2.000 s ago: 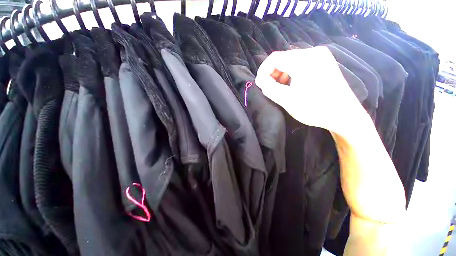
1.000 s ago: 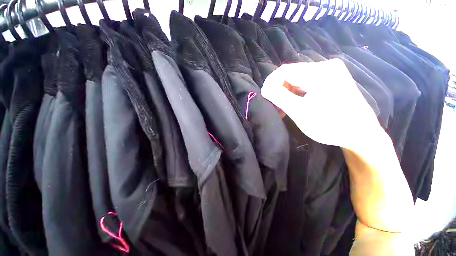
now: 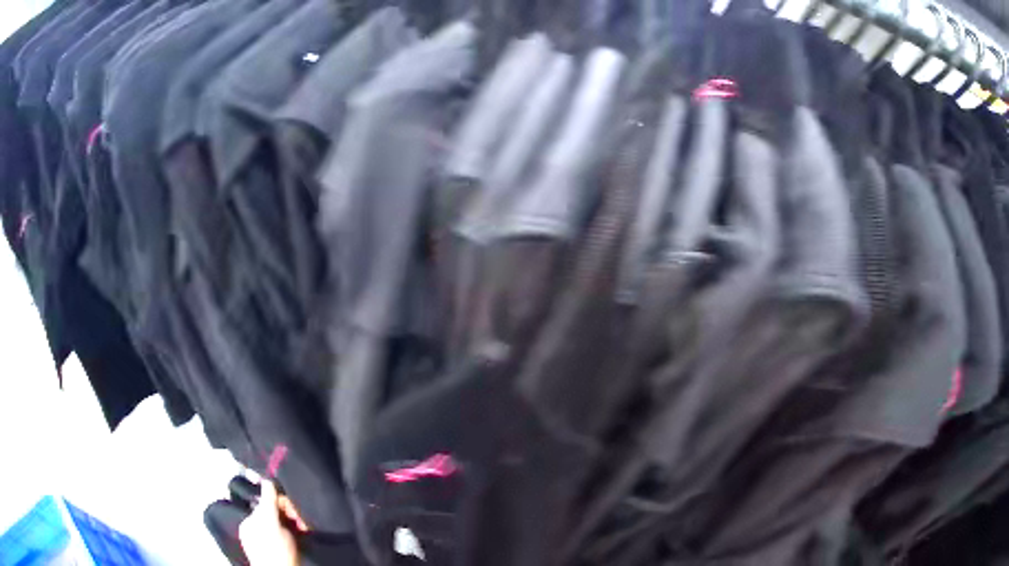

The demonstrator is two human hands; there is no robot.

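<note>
Many black garments hang side by side, blurred by motion. My left hand is at the bottom left, cut off by the lower edge, with its fingers closed on dark cloth at a garment's edge. Pink thread markers show on the cloth: one just above my hand, one to its right, one near the top and one at the right. A small pale patch at the bottom is too blurred to name. My right hand is not seen.
Dark hangers hook over the garment rail at the top right. A bright blue crate stands at the bottom left, partly cut off. The pale floor shows between the crate and the garments.
The view has swung to another stretch of the row, with the rail now at the top right. My right hand has left the picture; my left hand and the blue crate have come in.
</note>
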